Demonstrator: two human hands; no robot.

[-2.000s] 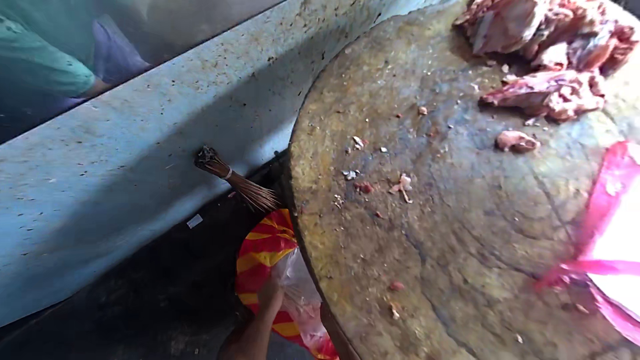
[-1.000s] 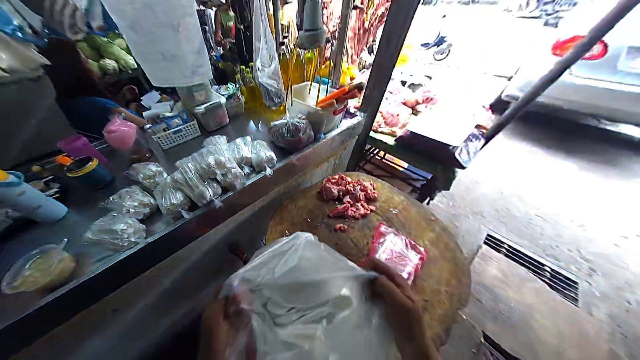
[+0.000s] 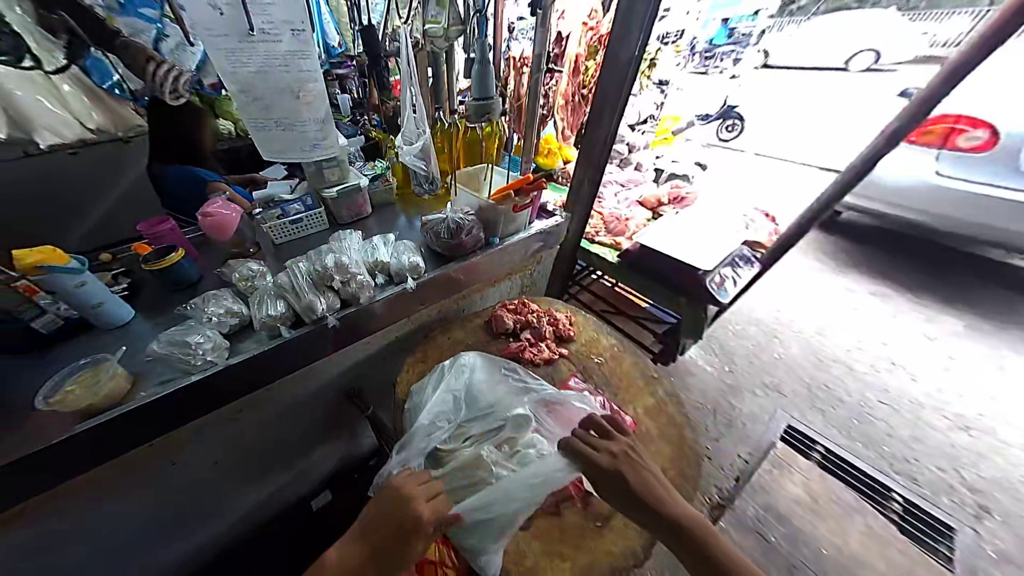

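A clear plastic bag (image 3: 488, 440) with whitish contents lies over a round wooden chopping block (image 3: 640, 480). My left hand (image 3: 412, 512) grips its lower left edge, and my right hand (image 3: 612, 456) pinches its right edge. Behind the bag, chopped raw meat (image 3: 532, 328) is heaped near the block's far side. A pink plastic bag (image 3: 600, 398) shows partly from behind the clear one, by my right fingers. Below my left hand is part of a red and yellow plastic bag (image 3: 442, 558).
A metal counter (image 3: 376, 308) runs along the left, bearing knotted clear bags (image 3: 312, 284), a plastic bowl (image 3: 84, 384) and a white knife bin (image 3: 492, 200). A person (image 3: 180, 172) sits behind it. A slanted pole (image 3: 880, 152), a floor drain (image 3: 868, 492) and a car (image 3: 960, 176) are at right.
The view has swung up from the block and floor. Two seconds ago one hand was at the red and yellow bag beside the block; now both hands hold the clear bag over the block.
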